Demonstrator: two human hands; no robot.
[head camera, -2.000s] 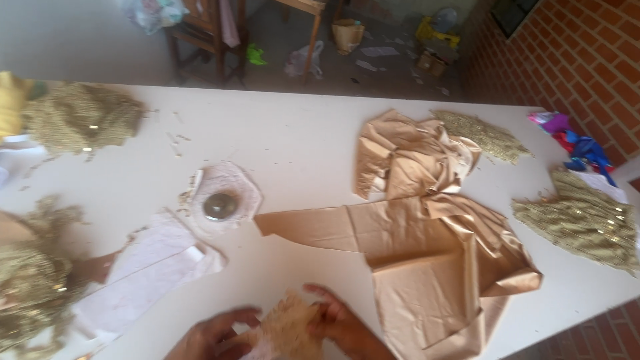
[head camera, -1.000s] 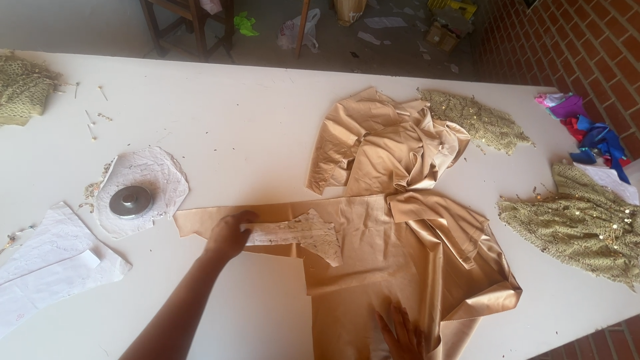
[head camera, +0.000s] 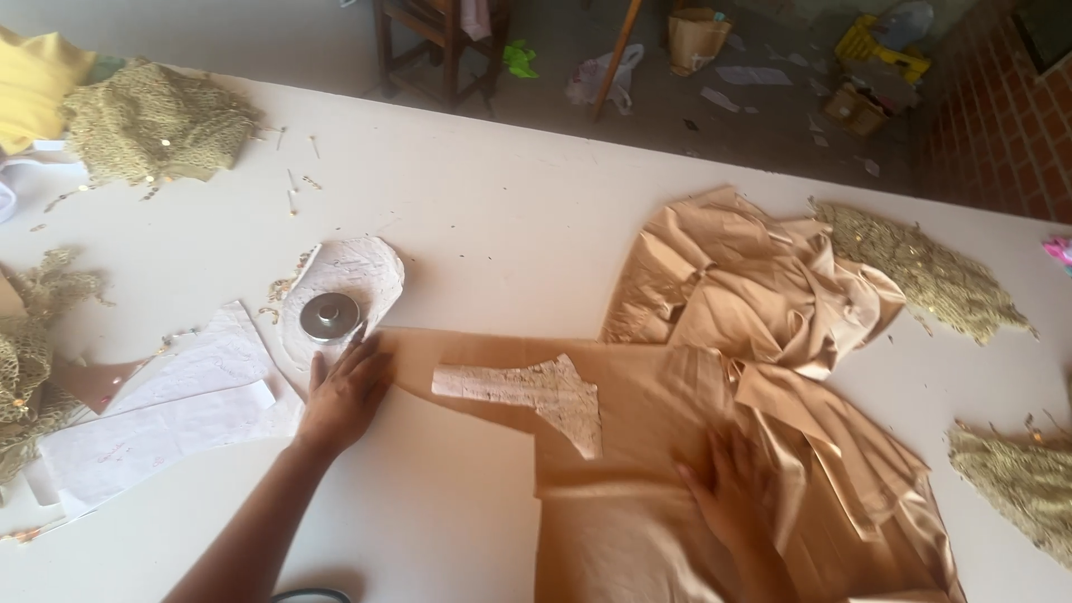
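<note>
Gold satin fabric (head camera: 636, 394) lies spread over the white table, with a crumpled part toward the back. A small paper pattern piece (head camera: 536, 389) rests flat on its left part. My left hand (head camera: 347, 394) is at the fabric's left tip, fingers extended, beside a round metal weight (head camera: 329, 316) that sits on another paper pattern piece (head camera: 360, 268). Flat on the satin, right of the small pattern piece, is my right hand (head camera: 733, 481), slightly blurred, its fingers spread. Neither hand grips anything that I can see.
Gold sequined mesh pieces lie at the back left (head camera: 159, 121), left edge, back right (head camera: 930, 268) and right edge (head camera: 1013, 486). White paper patterns (head camera: 167, 419) with handwriting are at left. Loose pins (head camera: 291, 188) lie near the far edge. A wooden chair (head camera: 444, 42) stands beyond the table.
The small pattern piece, under my left hand a second ago, now lies free on the satin. My left hand has moved left to the fabric's tip near the weight.
</note>
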